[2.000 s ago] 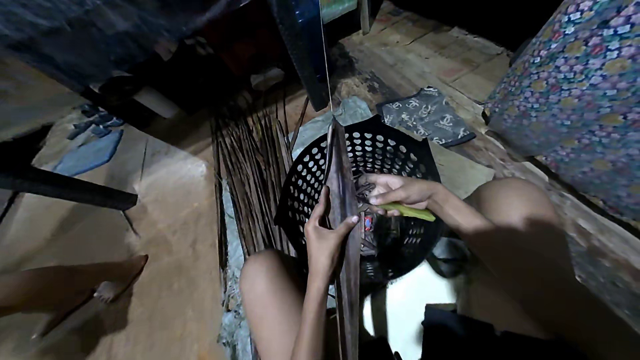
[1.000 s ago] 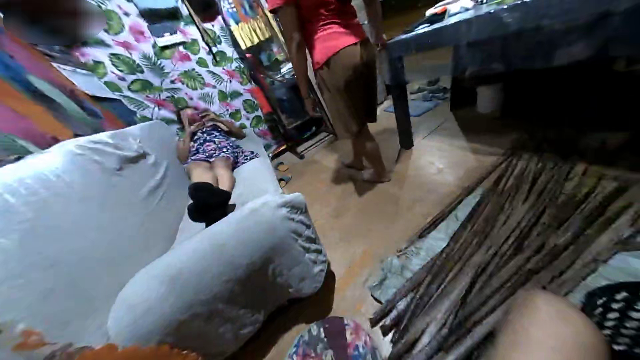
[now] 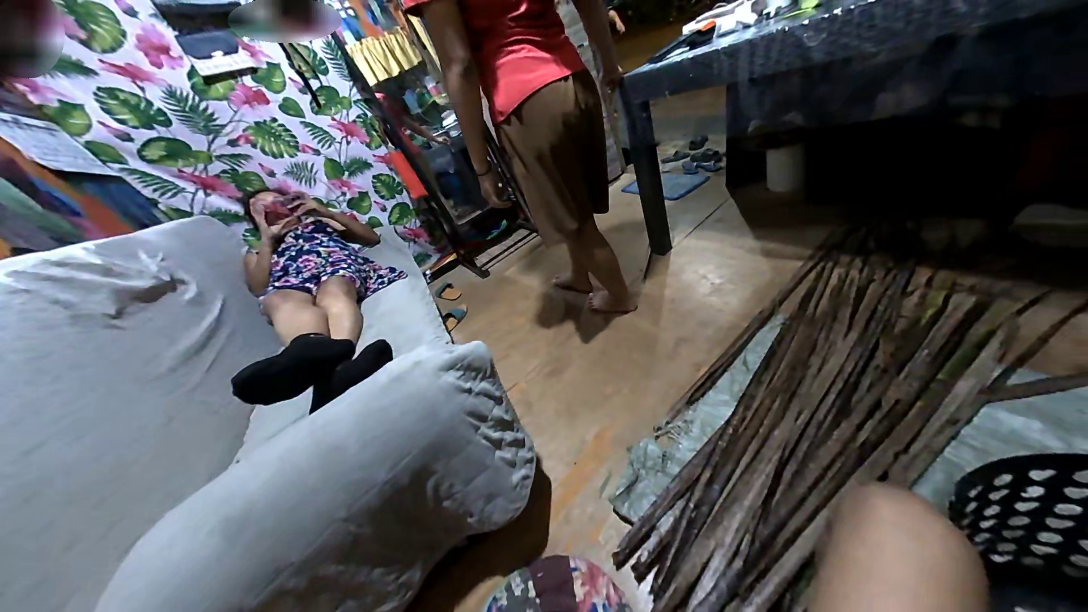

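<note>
Neither of my hands shows in the view now. My bare knee (image 3: 901, 552) rises at the lower right, in front of a pile of long, dark, dried stalks or strips (image 3: 816, 399) that lies on a pale plastic sheet (image 3: 739, 391). Part of a black perforated plastic basket (image 3: 1033, 518) is at the right edge; what it holds is hidden. A round thing covered in patterned cloth (image 3: 557, 586) sits at the bottom edge.
One person (image 3: 314, 263) lies on a sofa with a pale cover (image 3: 340, 501). Another person (image 3: 544, 110) in a red top stands beside a dark covered table (image 3: 833, 51). Sandals (image 3: 450, 306) lie by the sofa, and a blue mat (image 3: 665, 186) with footwear is farther back.
The view has swung far left since the first frame, where my hands held a long dark strip and a green-handled tool over the basket. Both hands have left the view.
</note>
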